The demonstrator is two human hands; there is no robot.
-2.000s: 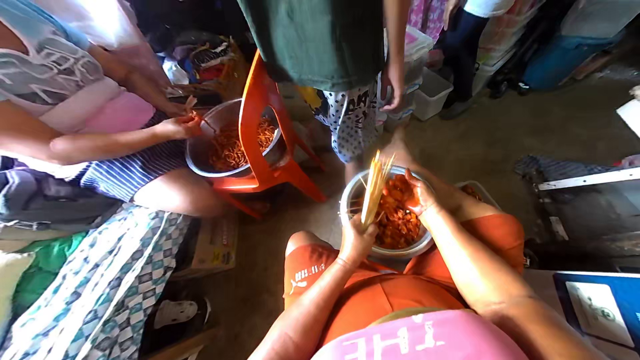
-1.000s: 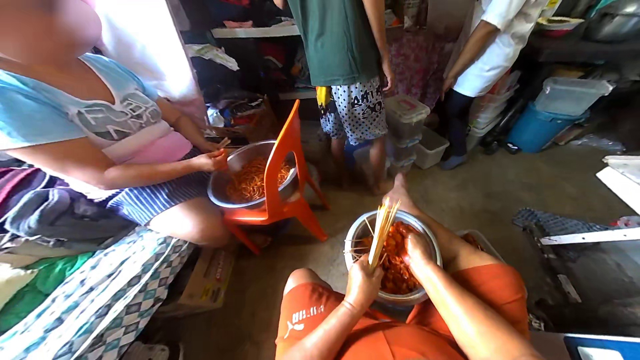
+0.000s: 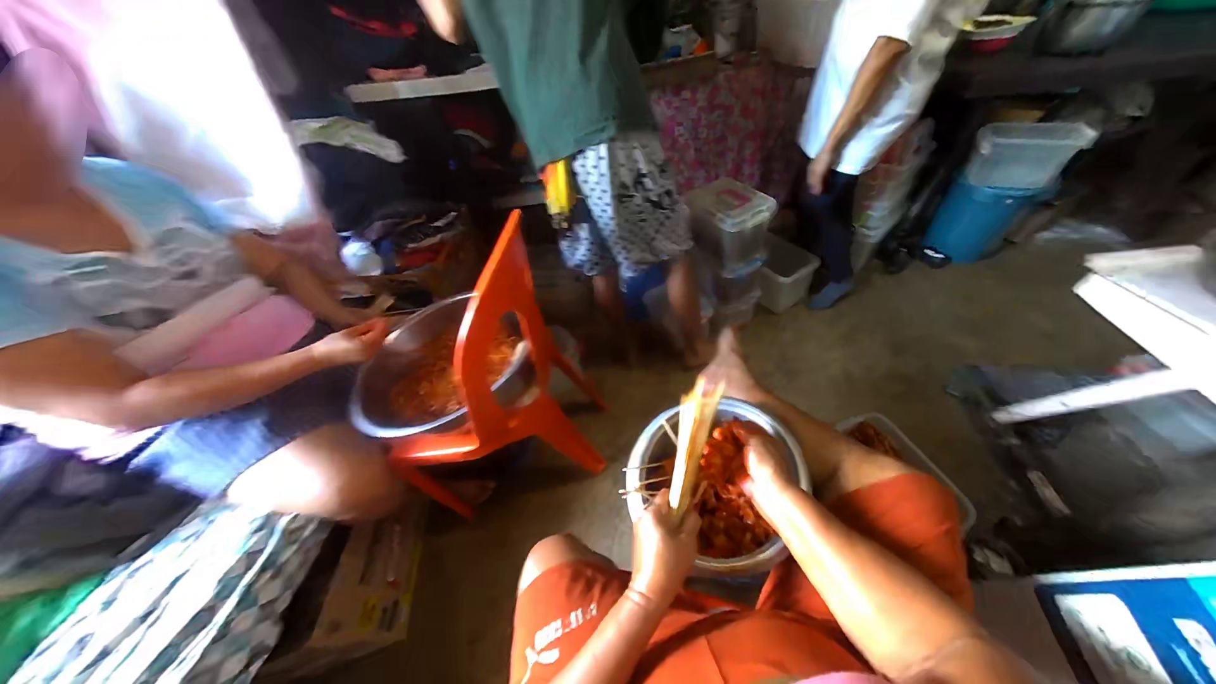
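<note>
Between my legs a round metal bowl holds red-orange pieces of food. My left hand grips a bundle of thin light wooden skewers at the bowl's left side, tilted up over it. A few thin skewers stick out over the left rim. My right hand is down in the bowl at the food, its fingers partly hidden; whether it holds a piece I cannot tell.
An orange plastic chair bears a large metal basin of similar food, where a seated person works. Two people stand ahead near stacked plastic boxes. A tray lies beside my right leg.
The view has swung a little. My left hand keeps hold of the skewer bundle, and my right hand stays at the food in the bowl.
</note>
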